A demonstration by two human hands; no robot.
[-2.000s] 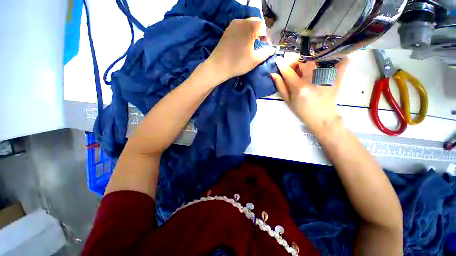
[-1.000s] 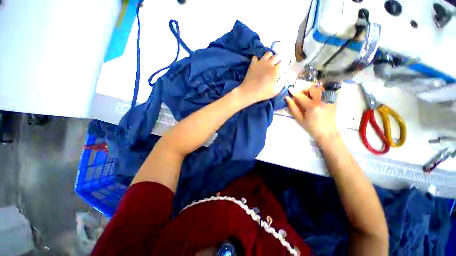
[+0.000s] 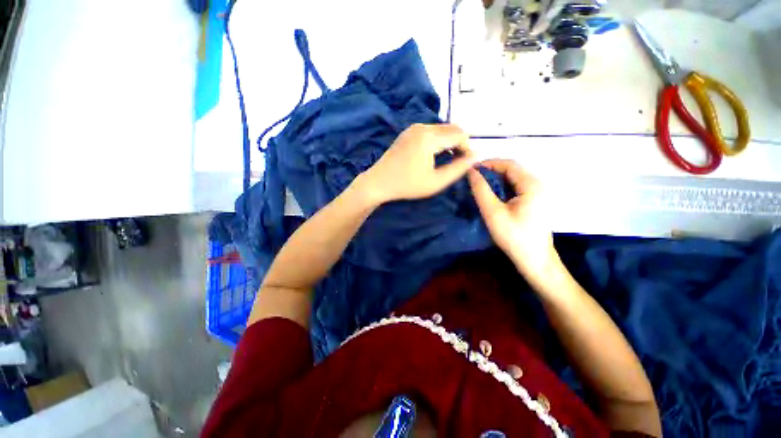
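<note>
A dark blue garment (image 3: pixel 360 128) lies crumpled on the white table and hangs over its near edge onto the lap. My left hand (image 3: pixel 420 162) pinches the cloth near the table's front edge. My right hand (image 3: pixel 514 205) pinches the same edge, its fingertips almost meeting the left ones. The exact fold between the fingers is hidden. A thin blue cord (image 3: pixel 303 77) loops from the garment at the left. The sewing machine's presser foot area (image 3: pixel 521 27) is at the top, apart from the cloth and hands.
Scissors with red and yellow handles (image 3: pixel 704 128) lie right of the machine. A printed ruler (image 3: pixel 728 200) runs along the near edge. A blue lattice basket (image 3: pixel 229 295) stands below left. More blue cloth (image 3: pixel 694 299) hangs at the lower right. A turquoise strip (image 3: pixel 210 64) is at upper left.
Both hands have drawn the garment edge away from the needle area, towards the body. The camera view has shifted, so the machine now sits higher in the picture.
</note>
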